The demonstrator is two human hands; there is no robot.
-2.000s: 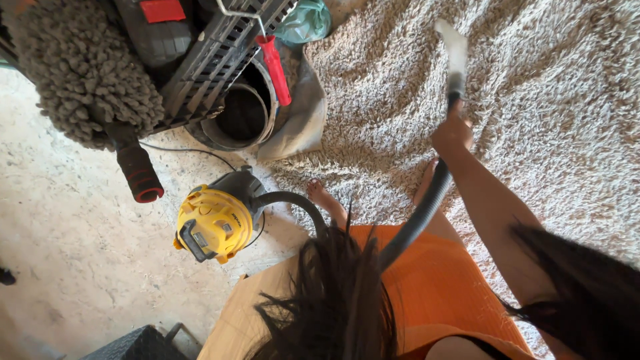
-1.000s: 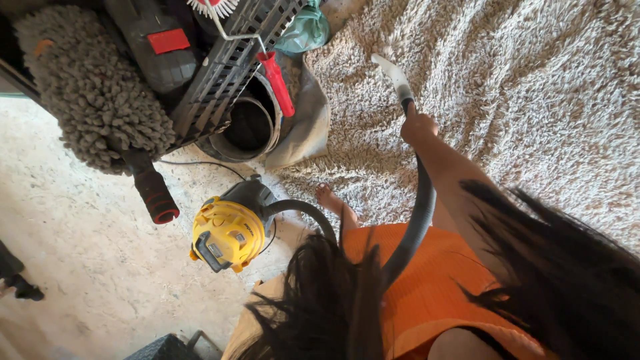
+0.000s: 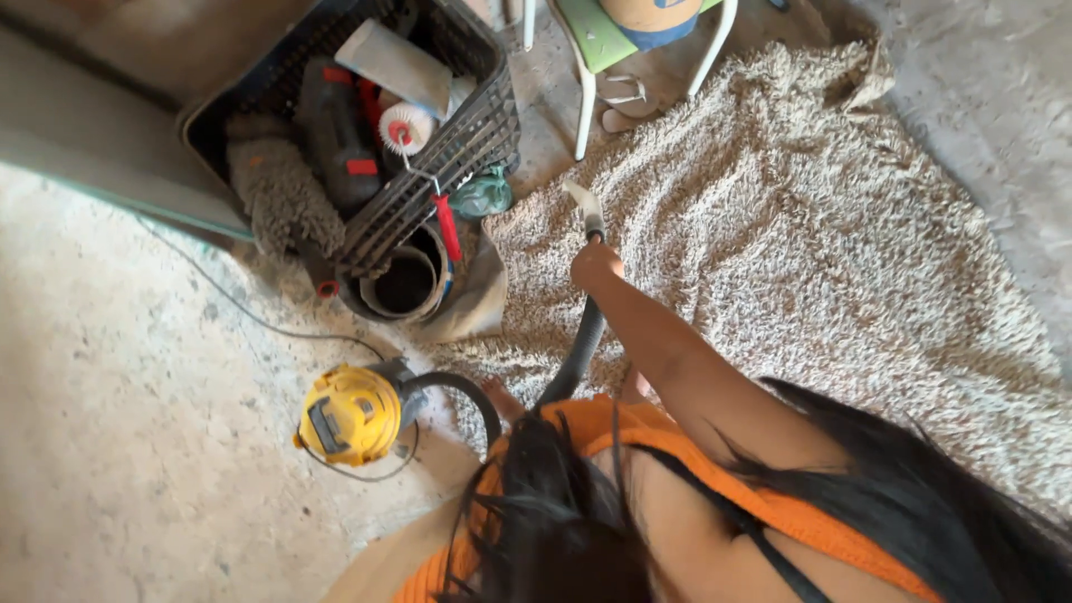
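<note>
My right hand [image 3: 596, 266] is closed around the black hose of a vacuum cleaner, just below its pale, clear nozzle [image 3: 584, 203]. The nozzle tip is over the left part of a shaggy beige rug [image 3: 804, 276], which lies rumpled on the floor. From my hand the ribbed hose [image 3: 579, 352] runs down toward my lap. Another stretch of hose joins the yellow and black vacuum cleaner [image 3: 352, 414], standing on the floor to the left. My left hand is not in view; hair and the orange garment cover the lower middle.
A black plastic crate [image 3: 502, 109] at the upper left holds a grey fluffy duster [image 3: 280, 193], a dark case and a paint roller with a red handle [image 3: 447, 228]. Beside it are a bucket [image 3: 402, 285] and a green bag [image 3: 483, 194]. A chair [image 3: 586, 109] stands above; a cord [image 3: 251, 318] crosses the floor.
The nozzle and my right hand have moved left over the rug, toward the crate. The view has shifted and now takes in the chair and more of the crate.
</note>
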